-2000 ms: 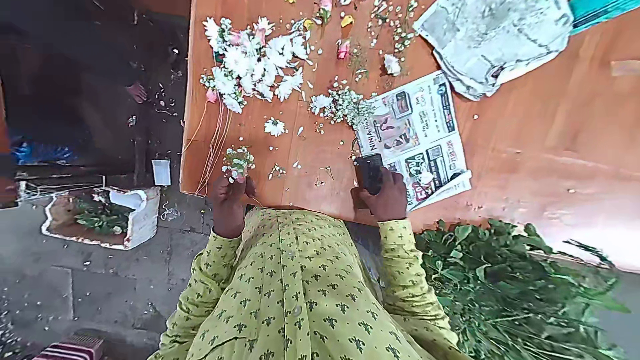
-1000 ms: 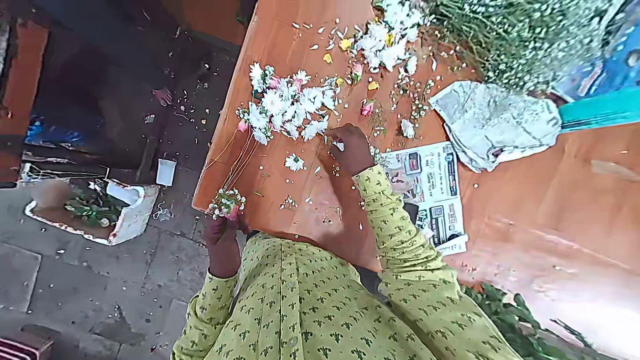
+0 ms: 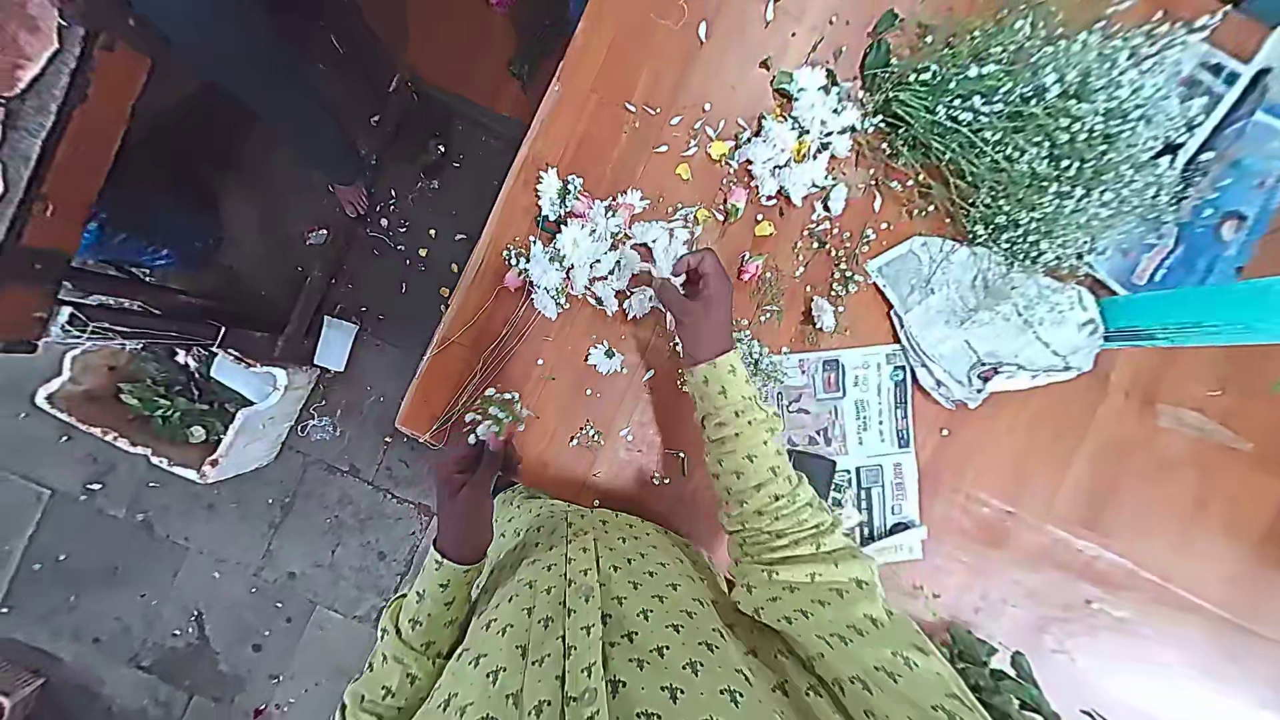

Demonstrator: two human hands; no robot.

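Observation:
My left hand is closed around a small bunch of tiny white flowers with a pink bloom, near the table's left corner. Thin strings run from that corner up toward a cluster of white flowers with pink buds. At the right end of this cluster is my right hand, its thumb and fingers closed on a white flower. A single white flower head lies below the cluster. A dark object, partly hidden by my right sleeve, rests on a newspaper.
More white flowers and a large bundle of baby's breath lie farther back on the wooden table. Crumpled white wrapping is at the right. On the floor at left stands a broken foam box with leaves; a person's foot shows beyond.
My right hand has left the dark object on the newspaper and moved up and left to the white flower cluster. My left hand still holds the small bunch. The view has shifted.

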